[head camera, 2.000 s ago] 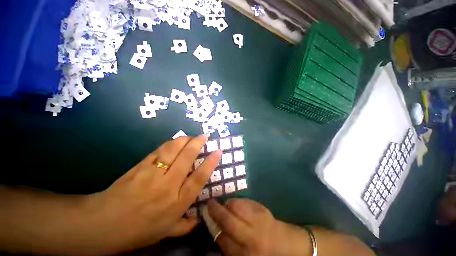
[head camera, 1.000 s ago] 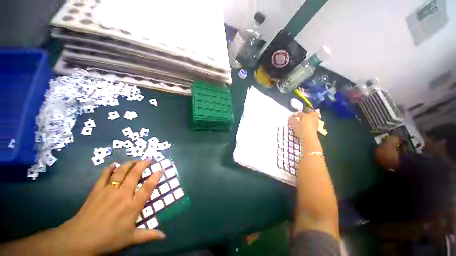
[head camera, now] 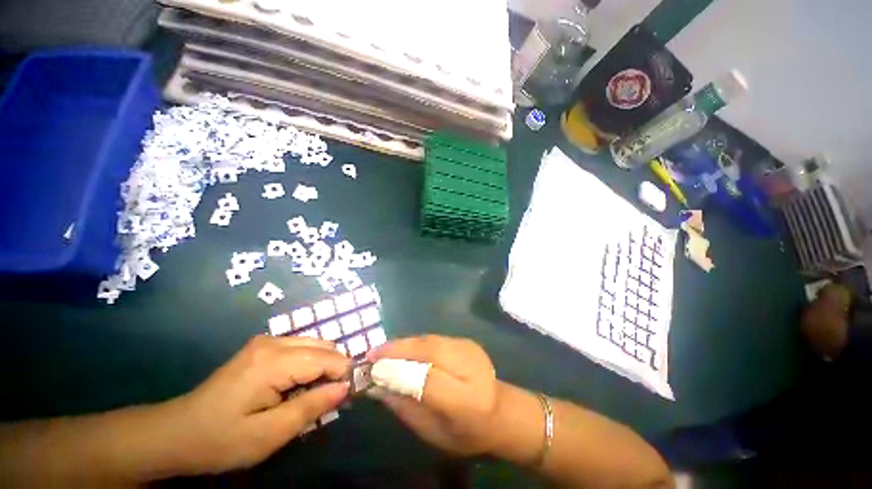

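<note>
A small square component is held between the fingertips of my left hand and my right hand, above the front part of the green grooved plate. The right hand has a white wrap on one finger. The plate carries rows of white-faced components; its front part is mostly hidden under my hands. Peeled liners lie loose just behind the plate. A white pad at the right holds more component rows.
A large liner pile lies beside a blue bin at left. A stack of green plates stands behind, near stacked trays. Bottles and a black item are back right. Another person's hand shows far right.
My right hand has come back from the white pad to the plate. My left hand has lifted its spread fingers off the plate and now grips the component with the right.
</note>
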